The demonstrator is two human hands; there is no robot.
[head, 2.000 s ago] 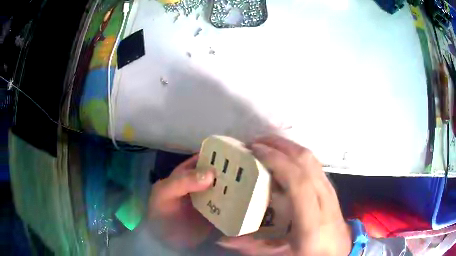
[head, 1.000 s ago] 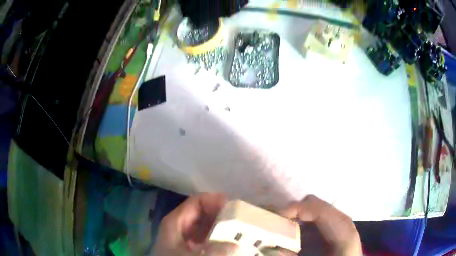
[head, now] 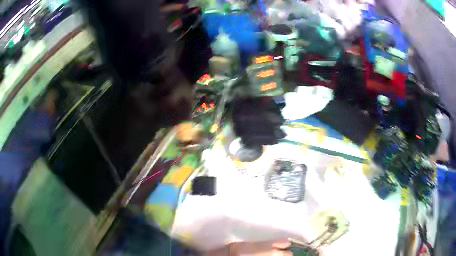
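Observation:
A strip of a hand, seemingly my left hand (head: 255,247), shows at the bottom edge, blurred and mostly cut off. Its fingertips are by a dark green piece (head: 303,249), also cut off; whether it grips this cannot be told. A cream round-cornered cover (head: 337,220) lies right of it on the white table, with thin dark strips or leads between them. My right hand is not in view. The cream housing held earlier is not visible.
A screw tray (head: 286,181) and round dish (head: 246,151) stand mid-table, a black square sheet (head: 204,185) to their left. Board assemblies (head: 400,160) crowd the right edge. Red displays (head: 265,73) and a blue-red bin (head: 385,55) stand behind; a dark conveyor is left.
The view has tilted up and shows the area behind the table. The cream housing and one hand have left the picture. A cream cover with dark strips now shows at the lower right.

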